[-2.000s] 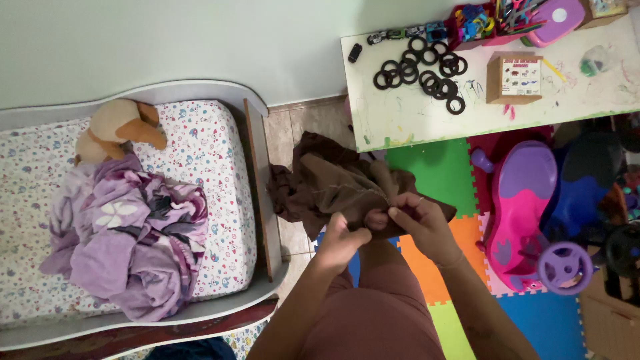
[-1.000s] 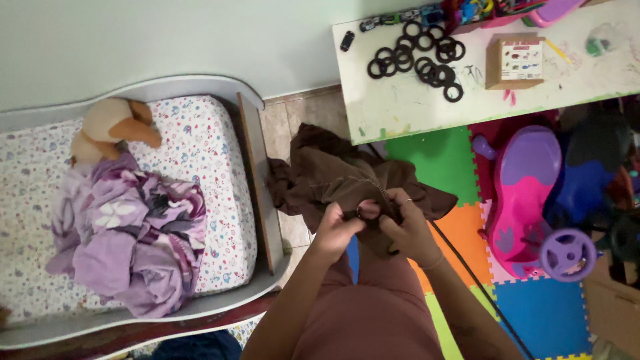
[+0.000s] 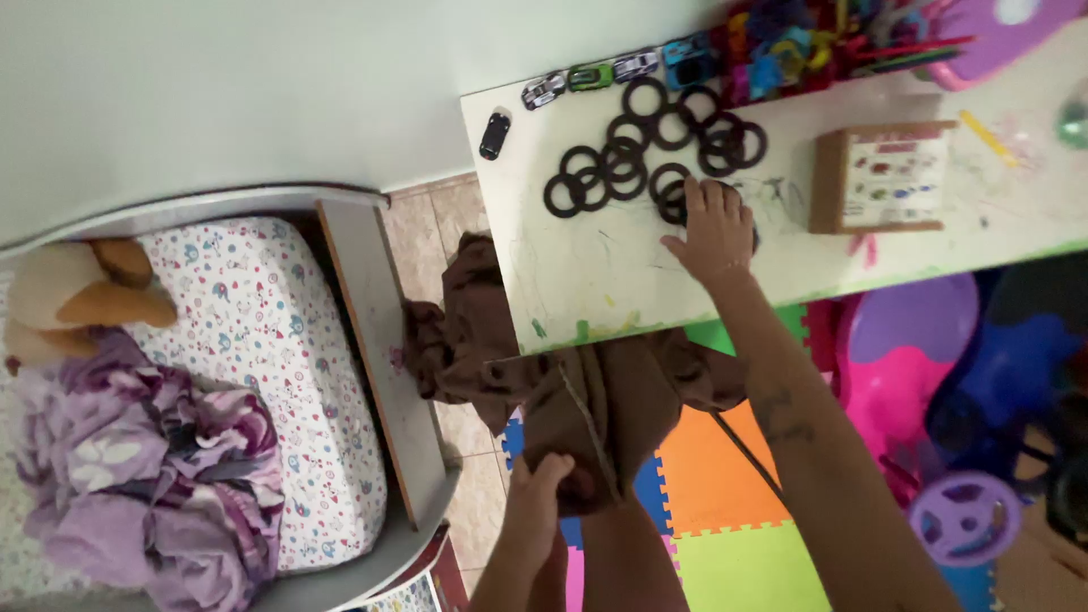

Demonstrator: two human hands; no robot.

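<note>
My left hand (image 3: 544,480) grips the lower edge of a dark brown cloth (image 3: 629,408), which hangs beside and partly beneath the edge of the white table (image 3: 578,280). Over the tabletop, my right hand (image 3: 718,229) lies palm down with its fingers on a small group of black rings (image 3: 669,183). Whether its fingers hold a ring cannot be seen. More black rings (image 3: 625,170) lie in overlapping clusters just left of and beyond that hand. A dark thin rod or cord (image 3: 748,450) slants down from the cloth above the foam mat.
Toy cars (image 3: 591,77), a bin of small toys (image 3: 782,51) and a cardboard box (image 3: 884,178) stand on the table. At left is a bed (image 3: 340,476) with a purple blanket (image 3: 161,484) and plush toy (image 3: 76,289). A pink and purple ride-on toy (image 3: 901,365) stands on the right.
My right hand has left the brown cloth and moved up onto the black rings on the table. My left hand still grips the cloth. The view has moved closer to the table.
</note>
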